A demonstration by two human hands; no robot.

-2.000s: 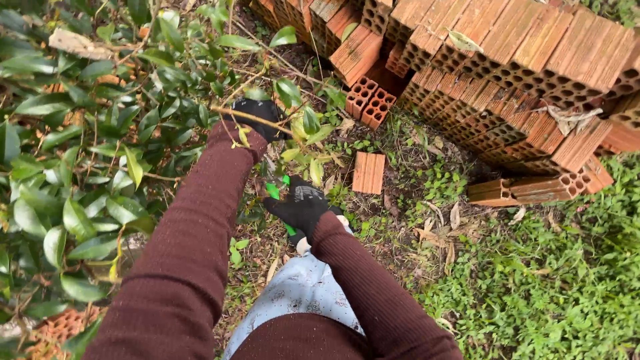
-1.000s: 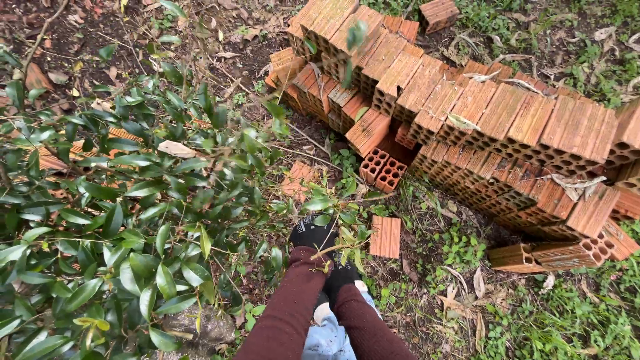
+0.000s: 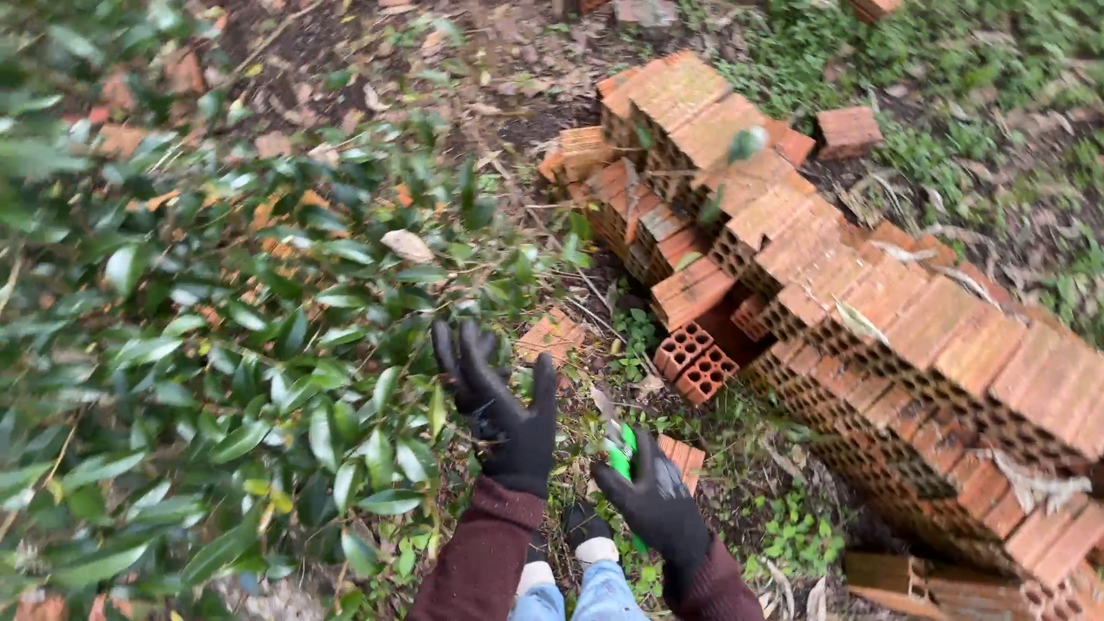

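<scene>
My left hand (image 3: 509, 414), in a black work glove, is raised beside the leafy shrub (image 3: 259, 345) with its fingers spread and nothing visible in it. To its right, my right hand (image 3: 651, 496), gloved the same way, is closed on green-handled pruning shears (image 3: 619, 444). Their metal blades point up and away from me; the lower part of the handles is partly hidden by the glove. Glossy green leaves fill the left of the view, close to my left fingers.
A long stack of hollow clay bricks (image 3: 854, 293) runs diagonally along the right. A loose brick (image 3: 681, 461) lies behind my right hand, and a flat brick piece (image 3: 552, 336) lies beyond my left. My shoes stand on weedy ground with dry leaves.
My hands, close together one second ago, are now apart. My left hand has opened, with no branch seen in it. The green shears, hidden one second ago, show again in my right hand.
</scene>
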